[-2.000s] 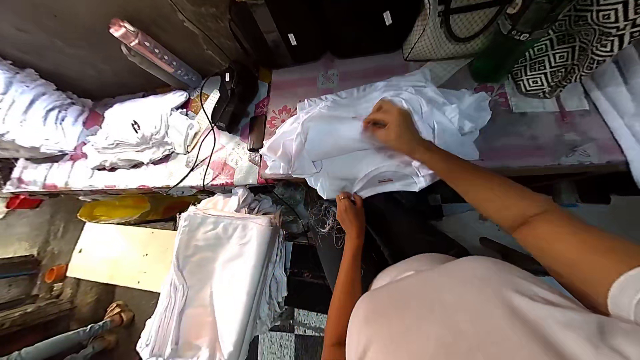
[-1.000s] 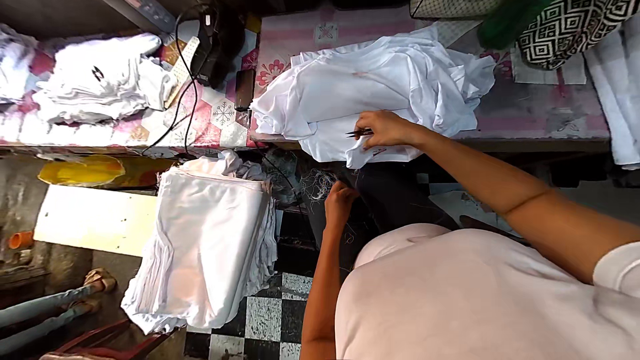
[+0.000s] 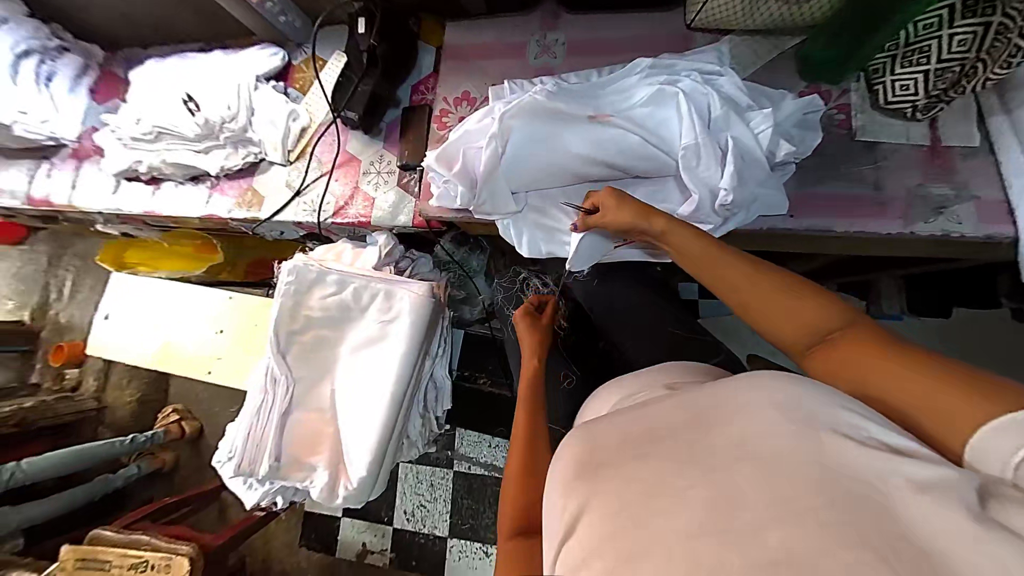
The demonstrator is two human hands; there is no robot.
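Note:
White garments lie in a loose pile on the table, one edge hanging over its front. My right hand is closed at that edge, with a small dark pointed tool, perhaps thread snips, sticking out from the fingers and a corner of white cloth pinched below. My left hand is lower, over my dark-clad thigh, its fingertips pinched on a thin thread that runs up toward the cloth corner. Loose thread ends lie in a tangle beside it on my leg.
A tall stack of folded white cloth stands left of my legs. More white garments, black cables and a dark phone-like object lie on the table. A patterned bag is at right. Another person's legs show lower left.
My right hand has moved from the middle of the pile down to the front cloth edge. The left hand was at the cloth edge two seconds ago and is now lower, over my leg.

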